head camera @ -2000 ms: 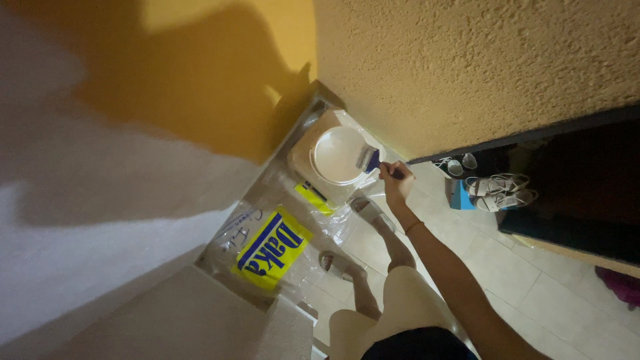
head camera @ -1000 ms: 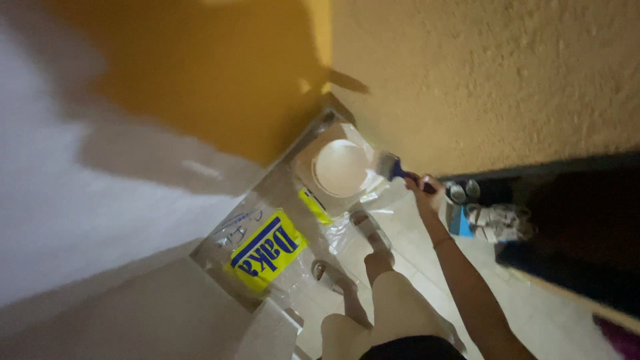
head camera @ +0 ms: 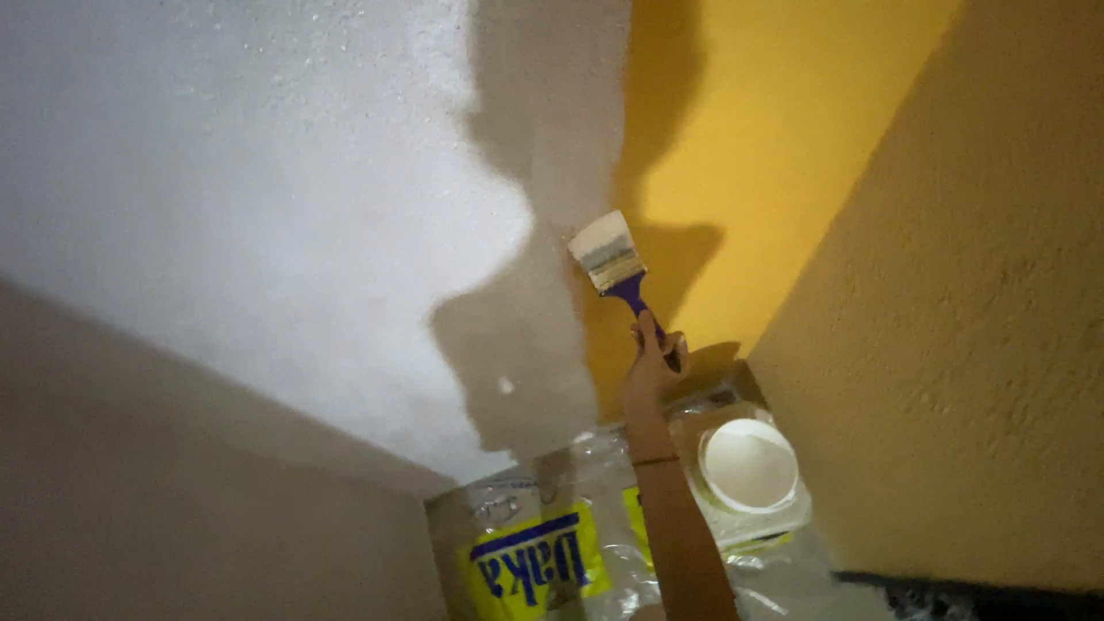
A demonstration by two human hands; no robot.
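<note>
My right hand (head camera: 657, 355) holds a wide paintbrush (head camera: 623, 278) by its dark blue-purple handle. The bristles are coated in white paint and lie at the border between the white part of the wall (head camera: 345, 233) and the yellow part (head camera: 776, 155); whether they touch it is hard to tell. Below and to the right of the hand, an open white bucket (head camera: 749, 466) of pale paint stands on the covered floor. My left hand is out of view.
Clear plastic sheeting (head camera: 617, 561) and a yellow bag with blue print (head camera: 539, 561) cover the floor in the corner. A rough tan wall (head camera: 966, 345) rises at the right, with a dark edge (head camera: 957, 591) low down. A shadow falls across the painted wall.
My right hand has moved with the brush from beside the paint bucket to the white and yellow border on the wall. The view has swung toward that wall; the shoes have left it.
</note>
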